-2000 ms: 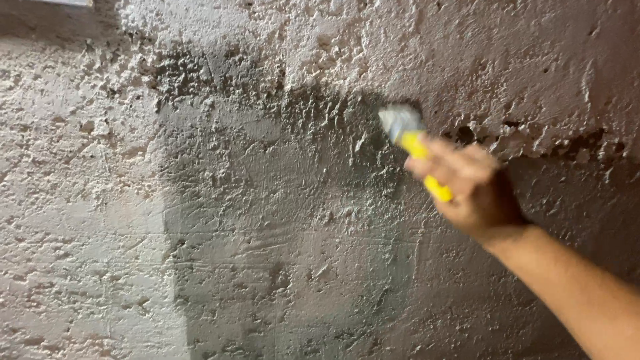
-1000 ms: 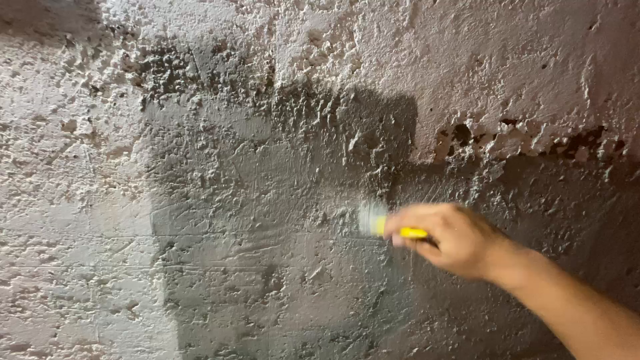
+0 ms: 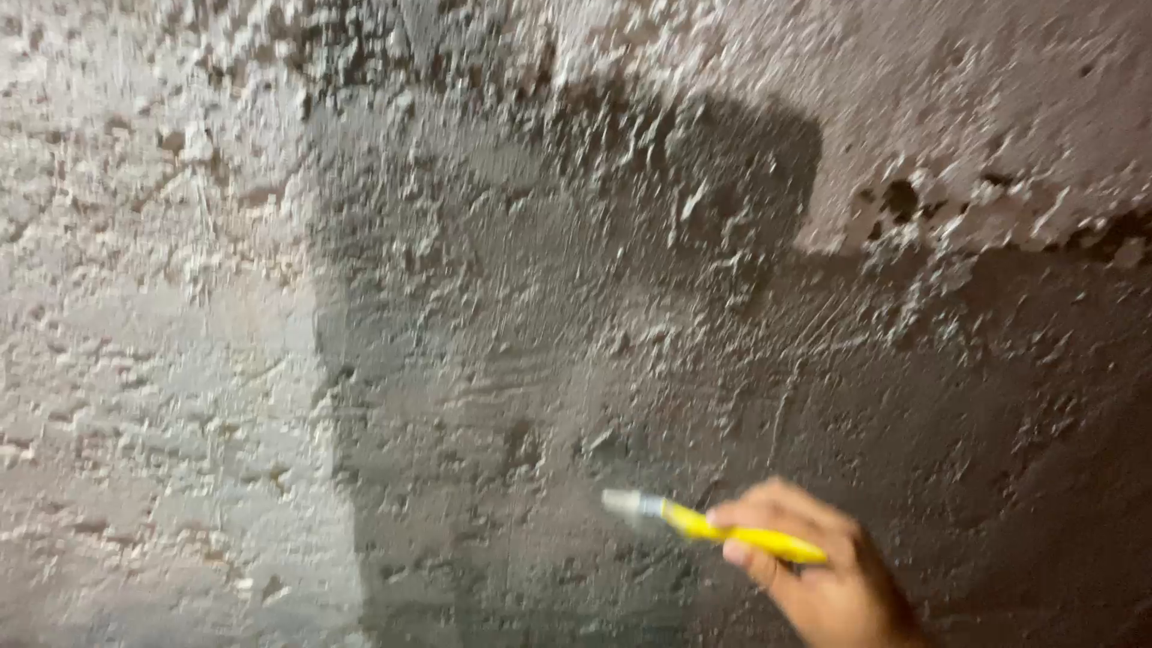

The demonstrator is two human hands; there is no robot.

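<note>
My right hand (image 3: pixel 810 558) is at the lower right, its fingers closed around the yellow handle of a paintbrush (image 3: pixel 720 531). The brush points left, and its pale bristles lie at or just off a rough plaster wall (image 3: pixel 504 360); whether they touch cannot be told. A darker grey-green patch (image 3: pixel 432 270) with straight-looking left and top right edges covers the middle of the wall, and the bristles are over its lower part. My left hand is not in view.
The wall fills the view. Its left part (image 3: pixel 162 360) is pale and pitted. At the right, a ragged band of dark holes (image 3: pixel 900 200) runs below a smoother pinkish area (image 3: pixel 972 90). Raised crumbly plaster (image 3: pixel 432 45) crosses the top.
My right hand and the brush have moved down the wall, from the patch's top right corner to its lower part. The brush has stayed in my hand. The view is closer now.
</note>
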